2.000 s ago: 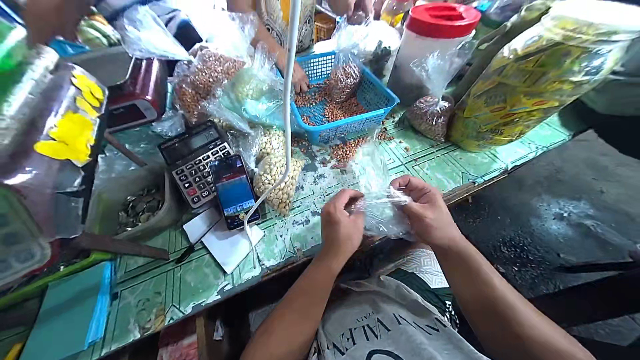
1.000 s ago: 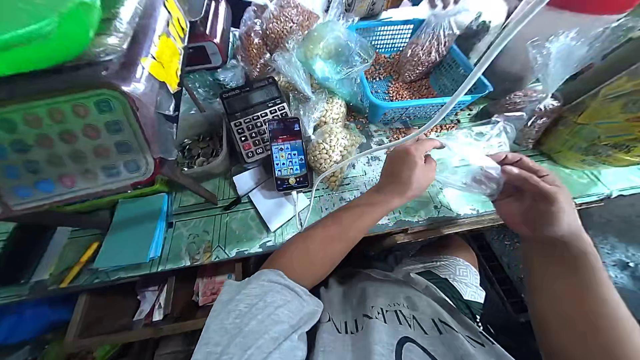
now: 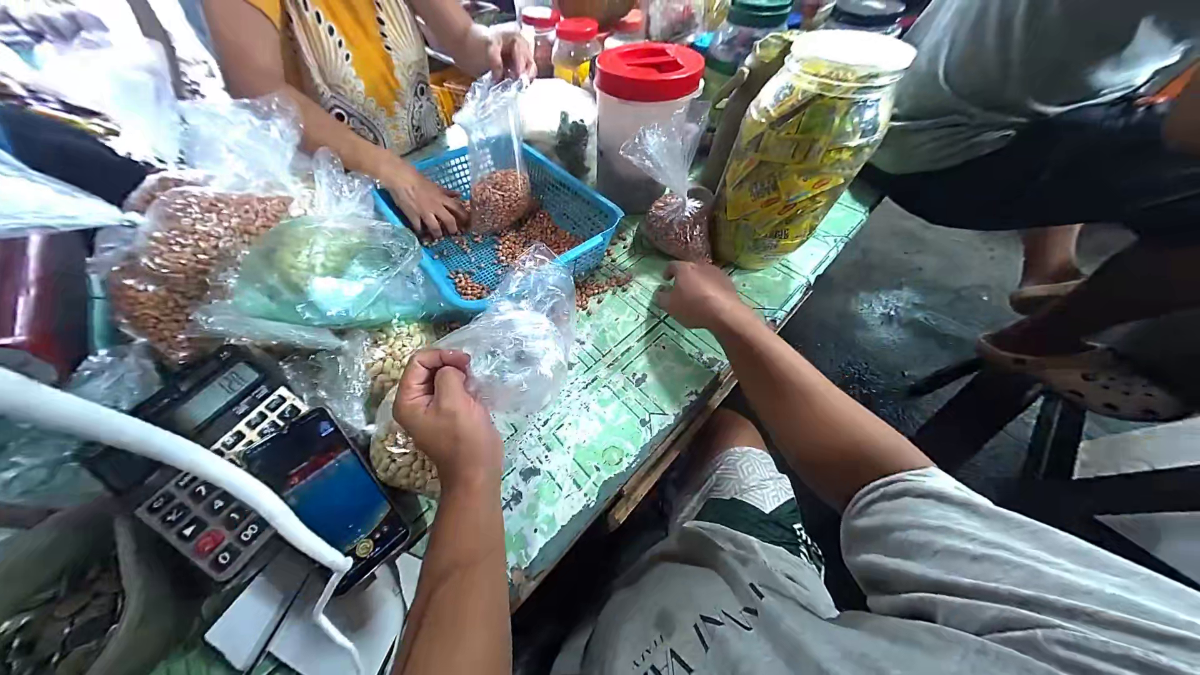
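My left hand pinches the edge of a clear plastic bag, which looks empty and puffed out above the green table. To the right, my right hand is at a tied plastic bag of small reddish-brown beans or nuts, its fingertips near the bag's base; whether they touch it is unclear. Behind the clear bag stands a blue plastic basket with loose reddish peanuts and a partly filled bag. Some peanuts lie on the tabletop beside the basket.
Another person's hand reaches into the basket. At left are large peanut bags, a calculator, a phone and a white cable. A red-lidded container and a jar of yellow packets stand behind, near the table edge.
Both hands were on the clear bag; now only my left hand holds it, and my right hand has moved away to the tied bag. The view has swung right.
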